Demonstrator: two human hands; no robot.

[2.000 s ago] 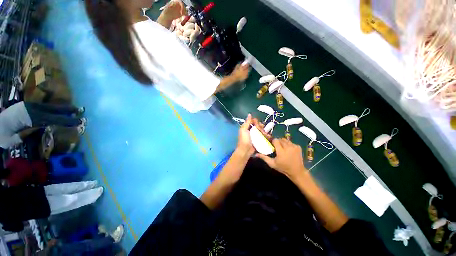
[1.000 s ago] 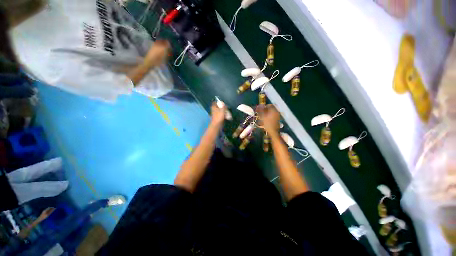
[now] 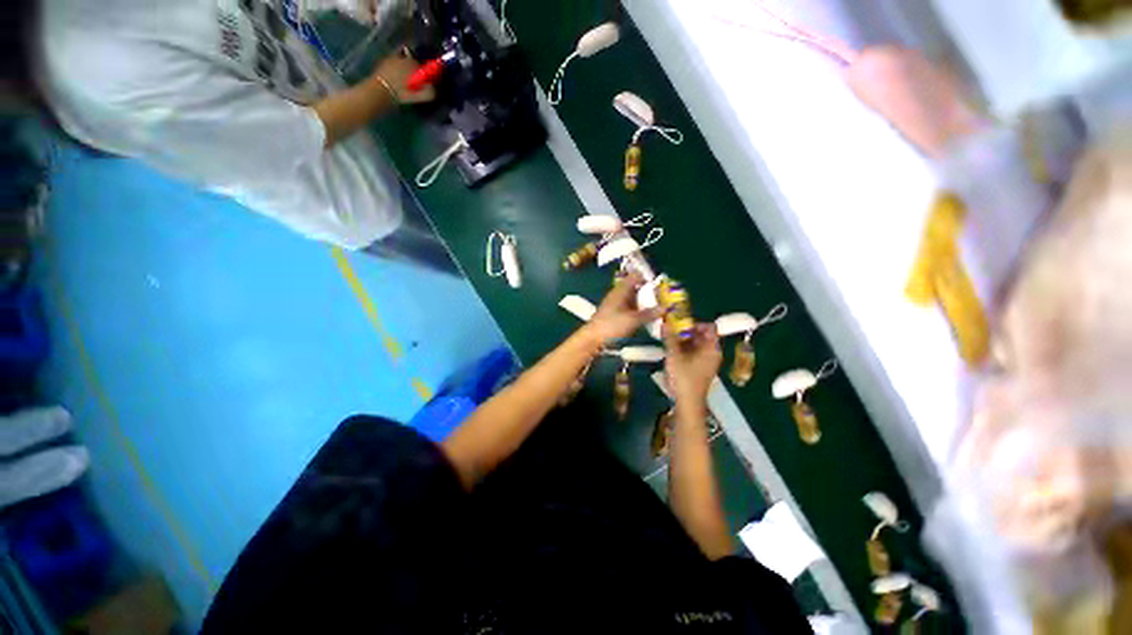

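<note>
My left hand (image 3: 619, 313) and my right hand (image 3: 693, 359) are close together over the pale strip of the green belt. They hold a finished unit between them: its yellow-brown printed piece (image 3: 675, 306) is upright at the right hand's fingertips, and its white body (image 3: 647, 295) is by the left hand's fingers. The cord is hidden. Several similar units lie around and under my hands. A white body without an amber piece (image 3: 512, 262) lies with its cord loop to the left of my hands.
A neighbouring worker's hand (image 3: 404, 77) is at a black jig (image 3: 485, 112) with a red-tipped handle. More units are spaced along the belt. A white sheet (image 3: 782, 541) lies low right. Yellow strips (image 3: 950, 275) and a blurred hand are on the white shelf. A blue bin (image 3: 469, 387) is beside the bench.
My left hand has moved right to meet my right hand, and a unit is now between them. The white body lies on the belt at left. The neighbour's hand has moved to the jig handle.
</note>
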